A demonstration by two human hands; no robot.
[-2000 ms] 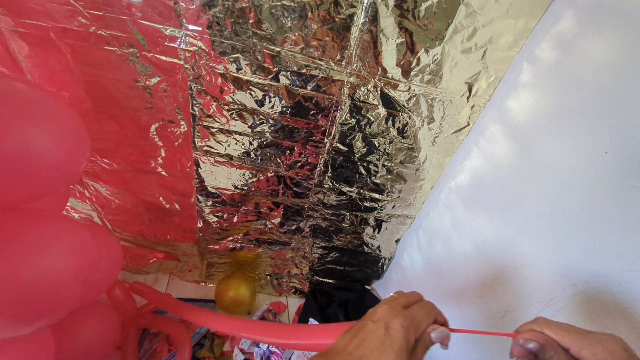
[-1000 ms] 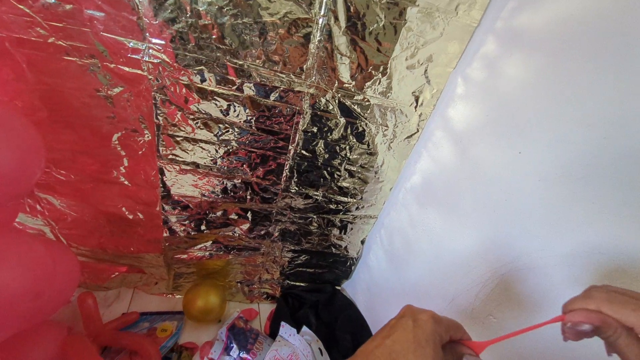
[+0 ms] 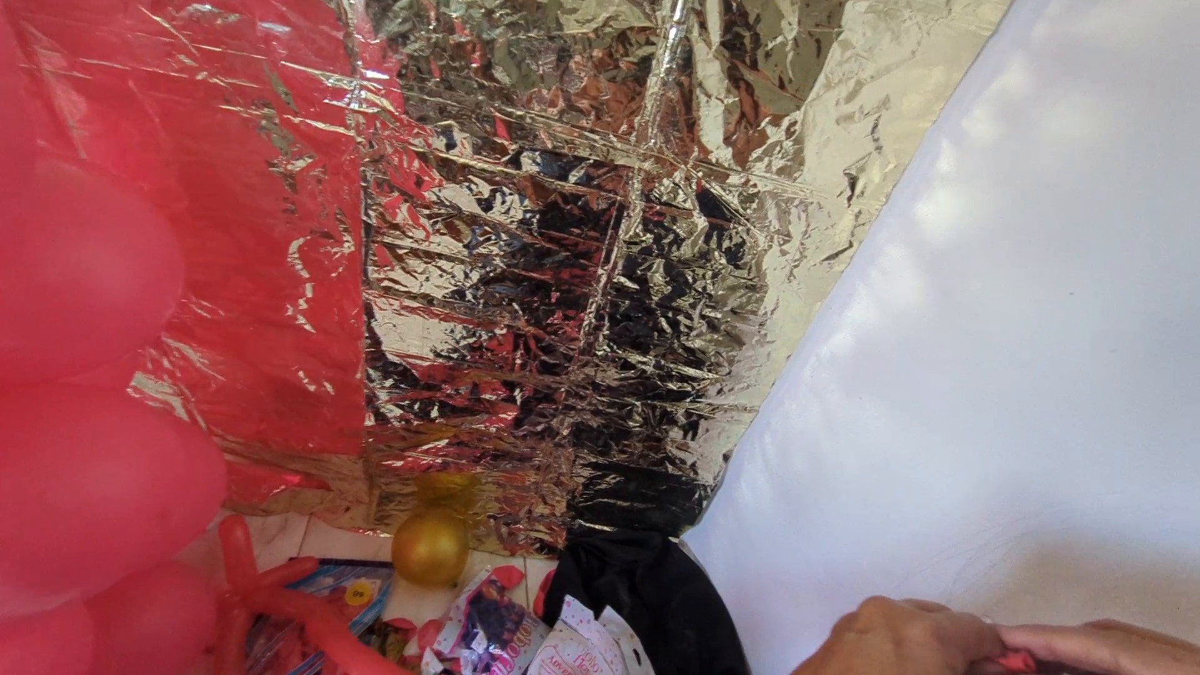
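At the bottom right edge, my left hand (image 3: 900, 637) and my right hand (image 3: 1106, 647) are close together, cut off by the frame. A small bit of red balloon (image 3: 1017, 660) shows between their fingers; both hands appear to grip it. Its farther parts are hidden. At lower left, a long thin red modelling balloon (image 3: 314, 623) lies bent and crossed near the floor. Large inflated red balloons (image 3: 94, 487) are stacked along the left edge. A small gold balloon (image 3: 430, 547) rests by the foot of the foil.
Crinkled metallic foil sheeting (image 3: 581, 281) hangs behind, with a red foil panel (image 3: 272, 281) at its left. A white panel (image 3: 1012, 328) slants along the right. Black cloth (image 3: 647, 591) and printed plastic packets (image 3: 492, 623) lie below on the pale tiled floor (image 3: 337, 544).
My hands were apart with a thin red balloon neck stretched between them; now they are close together. Two seconds ago the long inflated red balloon reached my left hand.
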